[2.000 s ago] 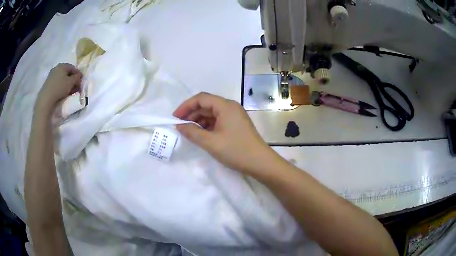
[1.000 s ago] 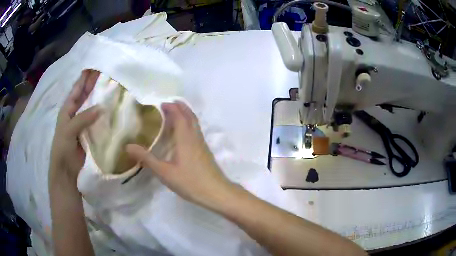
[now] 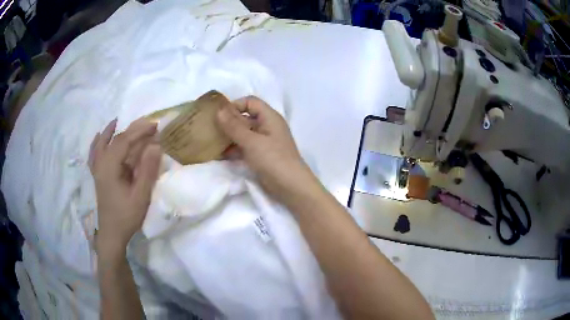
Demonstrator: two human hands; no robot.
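Observation:
A white garment piece (image 3: 219, 237) lies heaped over the left of the table. My right hand (image 3: 259, 134) grips the right end of a tan-brown bundle ticket (image 3: 194, 132) with lines of writing, between thumb and fingers. My left hand (image 3: 127, 169) is at the ticket's left side, fingers raised and slightly blurred; whether it touches the ticket or cloth I cannot tell. A small white care label (image 3: 262, 229) with dark print lies on the cloth below my right hand.
The lockstitch sewing machine (image 3: 462, 100) stands at the right, its needle area lit. Beside the presser foot is an orange-brown block (image 3: 417, 186). Pink thread snips (image 3: 461, 206) and black fabric shears (image 3: 509, 209) lie under the arm. A printed ruler (image 3: 487, 306) runs along the front edge.
My hands have left the garment's opening, and my right hand has taken hold of the brown ticket. The view has shifted, so the machine sits further right.

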